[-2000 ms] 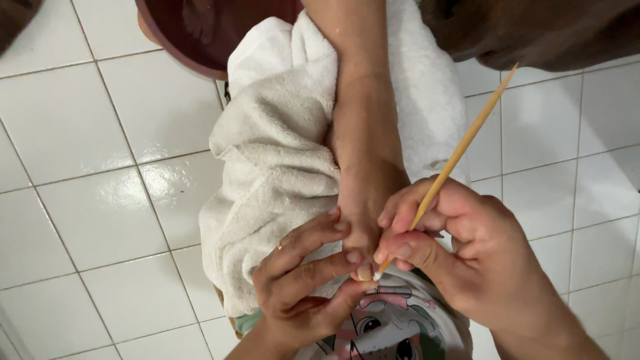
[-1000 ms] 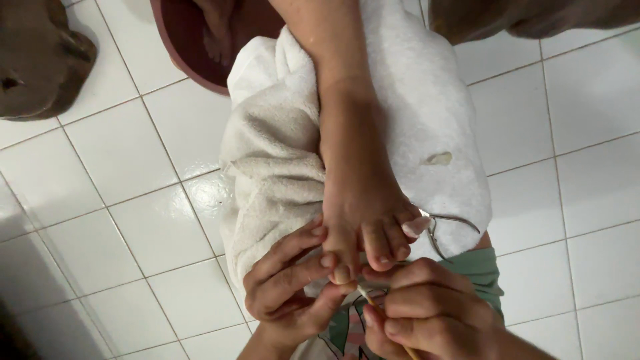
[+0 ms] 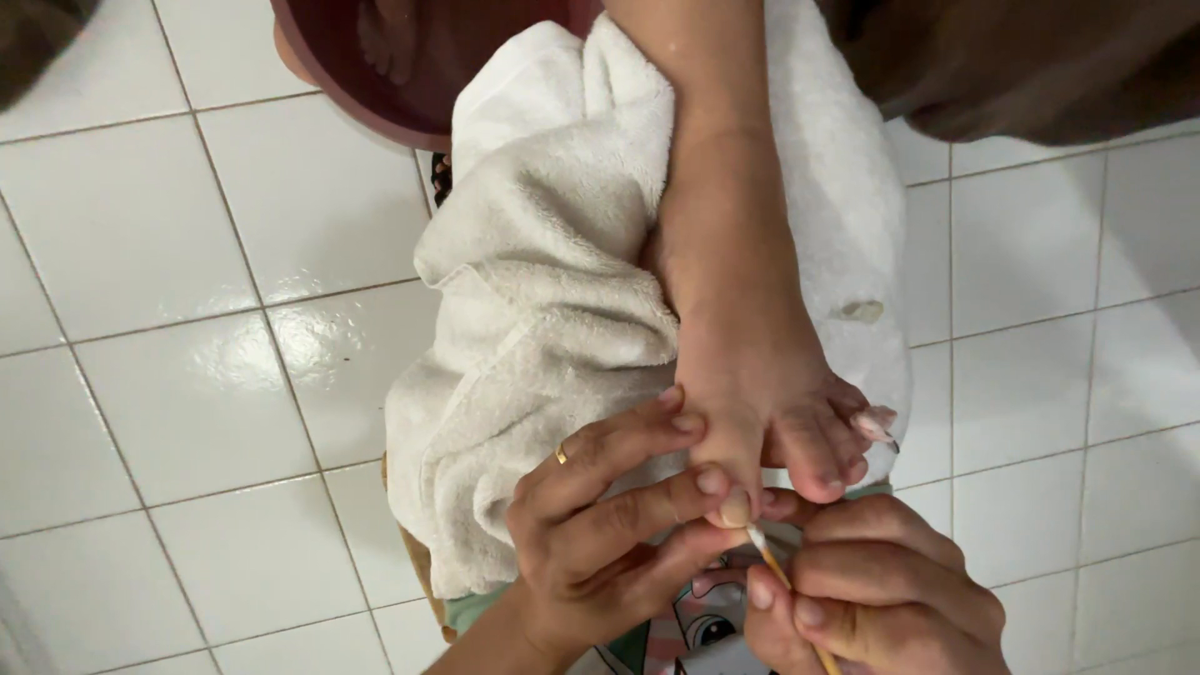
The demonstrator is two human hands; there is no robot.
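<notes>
Another person's bare foot rests on a white towel, toes toward me. My left hand, with a gold ring, grips the big toe from the left, its fingers around the tip. In my right hand is a slim wooden stick; its end, wrapped in white like cotton, touches the edge of the big toenail. A crumpled pinkish-white scrap sits at the smallest toes, with a small dark tip of something beside it.
A bunched cream towel lies left of the foot. At the top a dark red basin holds another foot. Brown furniture or cloth is at the upper right. A small pale smear or scrap is on the white towel. White floor tiles surround this.
Two seconds ago the stick pointed up to the right with its bare pointed end raised; now it slopes down toward me. The view has shifted.
</notes>
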